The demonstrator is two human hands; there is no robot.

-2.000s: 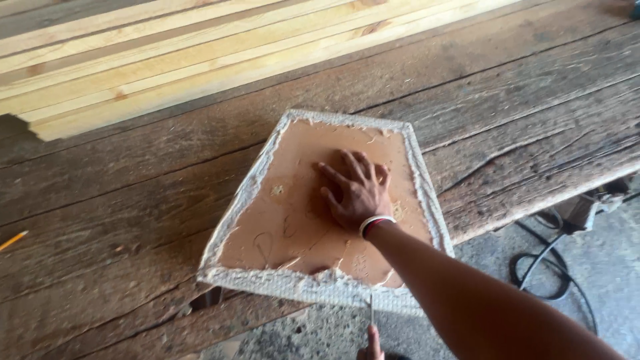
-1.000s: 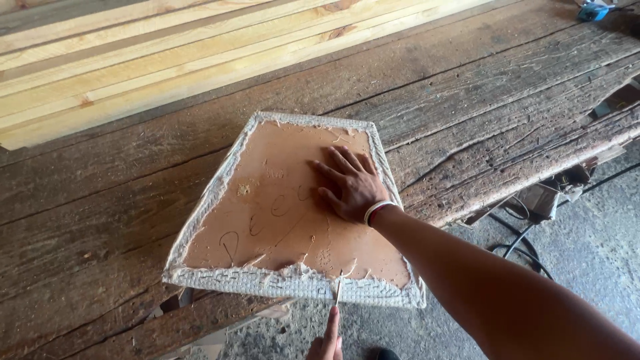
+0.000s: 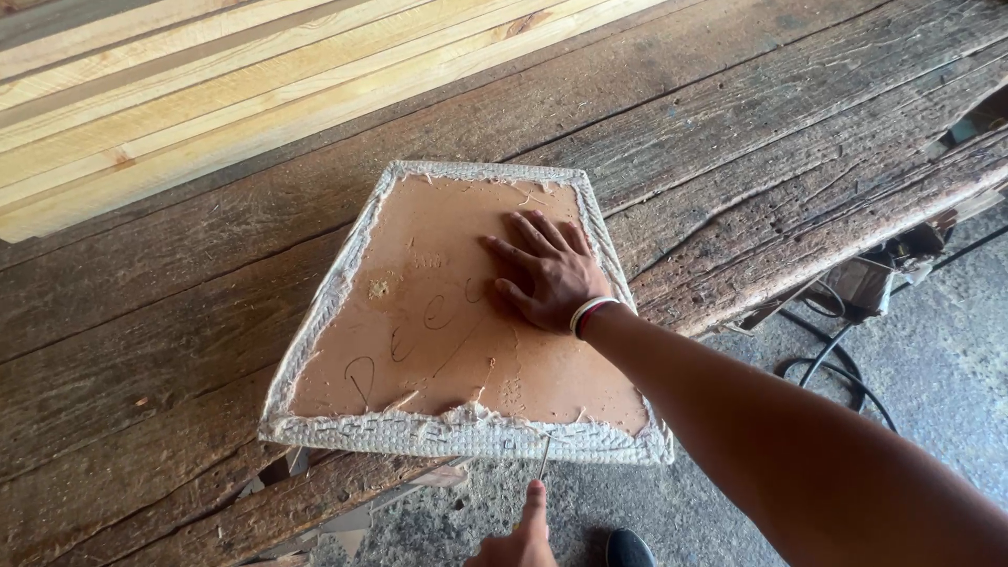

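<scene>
A four-sided padded panel [image 3: 441, 307], narrower at its far edge, lies with its brown backing board upward. Pale woven fabric [image 3: 354, 435] folds over its edges, frayed inside and fixed with staples along the near side. My right hand [image 3: 555, 276] presses flat on the board's right half, fingers spread, a white and red band at the wrist. Below the near edge, my left hand [image 3: 520, 535] grips a thin metal-shafted tool [image 3: 544, 459], index finger stretched along it. The tool's tip meets the fabric border; its handle is mostly hidden.
The panel rests on a rough plank bench [image 3: 197, 276], its near edge jutting past the bench front. Pale sawn boards [image 3: 315, 87] lie at the upper left. Black cable [image 3: 835, 354] loops over the concrete floor at the right. A shoe [image 3: 628, 547] shows below.
The tool and my left hand have stayed at the panel's near edge, with the tip now at the fabric border. My right hand remains on the board. The view has shifted somewhat.
</scene>
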